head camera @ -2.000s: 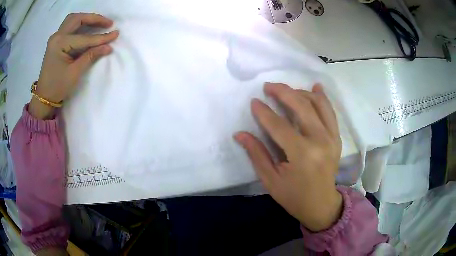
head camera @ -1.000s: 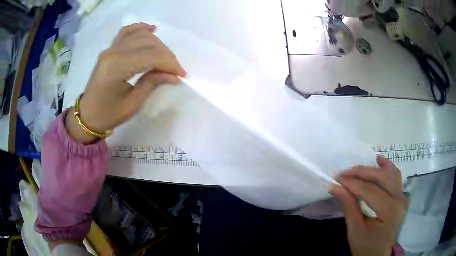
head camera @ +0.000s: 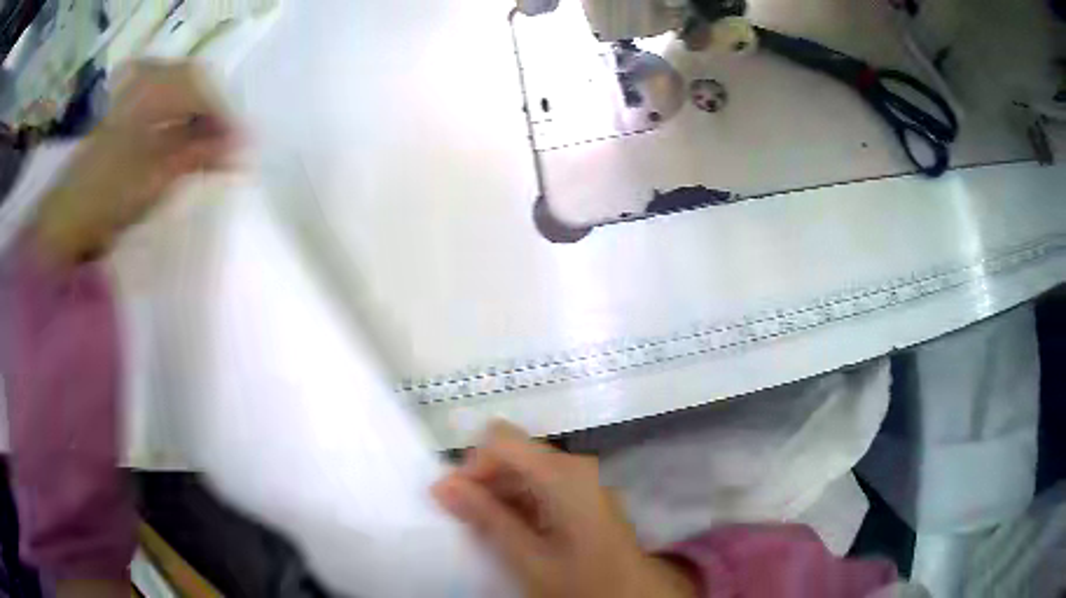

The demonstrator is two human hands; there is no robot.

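Observation:
A white fabric panel [head camera: 292,409] hangs between my two hands, its upper edge running from upper left to lower right. It is blurred and partly hangs past the table's front edge. My left hand [head camera: 152,146], blurred, pinches its upper left end. My right hand [head camera: 544,502] pinches the other end in front of the table's front edge. The far lower part of the panel is cut off by the picture's bottom.
The glossy white table bears a printed ruler [head camera: 701,341] along its front. The machine bed [head camera: 760,158] with its metal throat plate [head camera: 649,88] is beyond. Black scissors [head camera: 871,84] lie to its right. More white cloth [head camera: 748,456] hangs below the table's front edge.
The panel first lay flat under my spread right hand; its edge is now held between both hands. Since one second ago, hands and panel have moved left in view, baring the table and scissors.

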